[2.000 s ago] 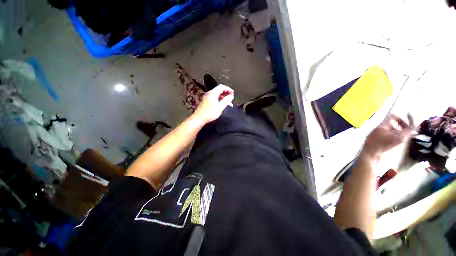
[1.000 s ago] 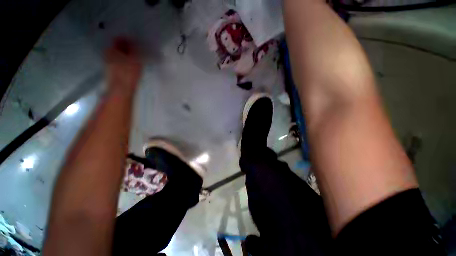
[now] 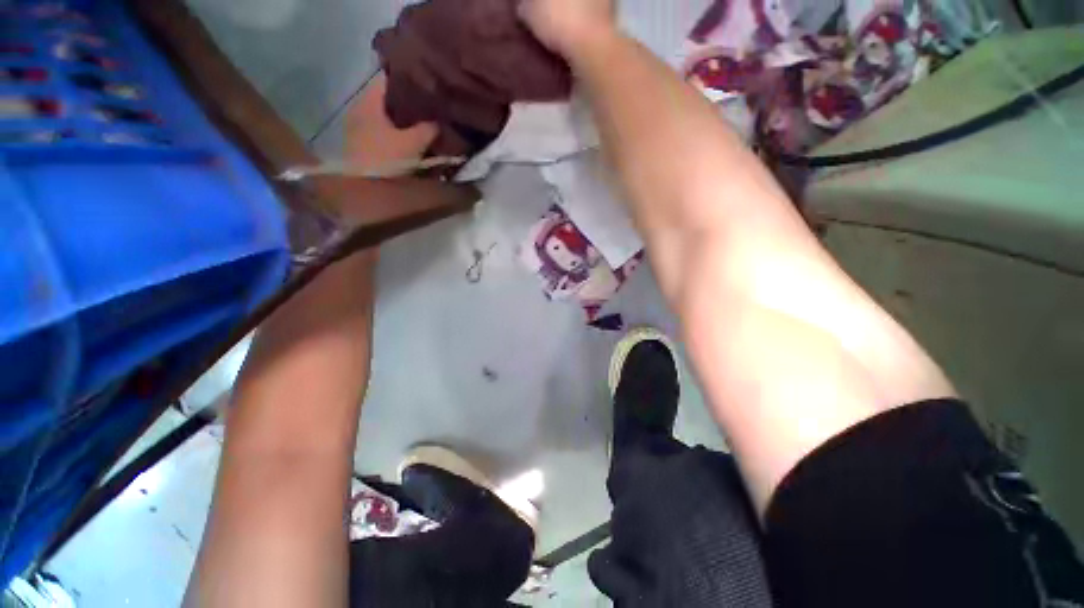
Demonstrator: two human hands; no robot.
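Note:
A crumpled maroon cloth bundle (image 3: 476,59) is at the top centre, above the floor. My right hand (image 3: 575,19) is at the top edge, partly cut off, closed on the bundle's right side. My left hand (image 3: 392,119) reaches up to the bundle's lower left side; its fingers are hidden by the cloth, so its grip cannot be told. White cloth or paper (image 3: 529,133) lies just below the bundle.
A blue plastic crate (image 3: 131,238) fills the left side, with a brown bar (image 3: 392,211) crossing by its corner. Printed white and red scraps (image 3: 571,252) lie on the floor. A pale green surface (image 3: 951,154) with a black cable (image 3: 927,145) is at right. My shoes are below.
The view has swung from the white table down to the floor, and the blue crate now shows close at left. Both arms reach forward, and my right hand now holds the maroon bundle.

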